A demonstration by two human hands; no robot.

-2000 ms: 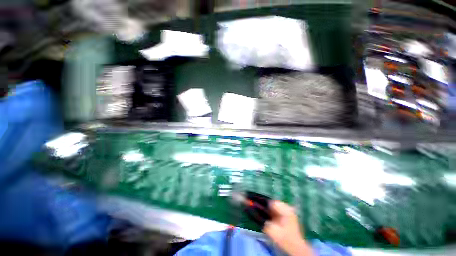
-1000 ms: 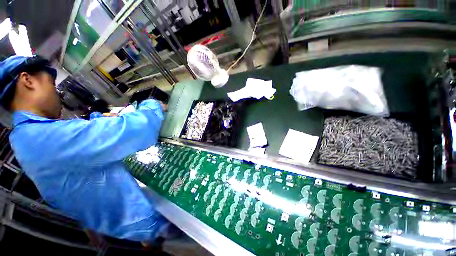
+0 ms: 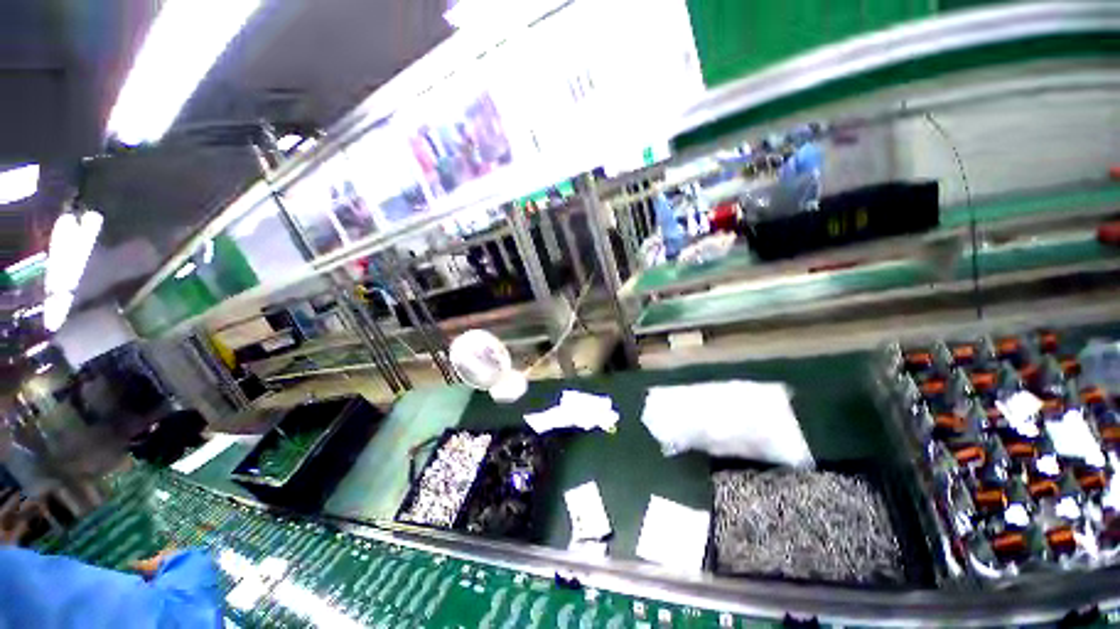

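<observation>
Neither of my hands is in view. Green circuit boards [image 3: 418, 590] with rows of pale marks lie along the conveyor at the bottom edge. Just behind them, a black tray holds a heap of grey-silver leaded components [image 3: 805, 526]. To its left, white parts [image 3: 450, 479] and dark glossy parts [image 3: 506, 482] sit side by side in a black tray. At the right, a wide tray holds orange-and-black wound coils [image 3: 983, 457] in rows, with white slips on top.
Another person's blue sleeve [image 3: 111, 592] and hand are at the lower left, over the boards. A black bin [image 3: 307, 445], small white fan [image 3: 482, 360], white plastic bag [image 3: 725, 420] and paper slips [image 3: 673, 533] are on the green bench [image 3: 614, 461]. Shelves and a black box [image 3: 847, 219] stand behind.
The view has swung up, showing ceiling lights and shelving. The other person's head has left view. A hand with a black-and-orange item, seen two seconds ago, is out of view.
</observation>
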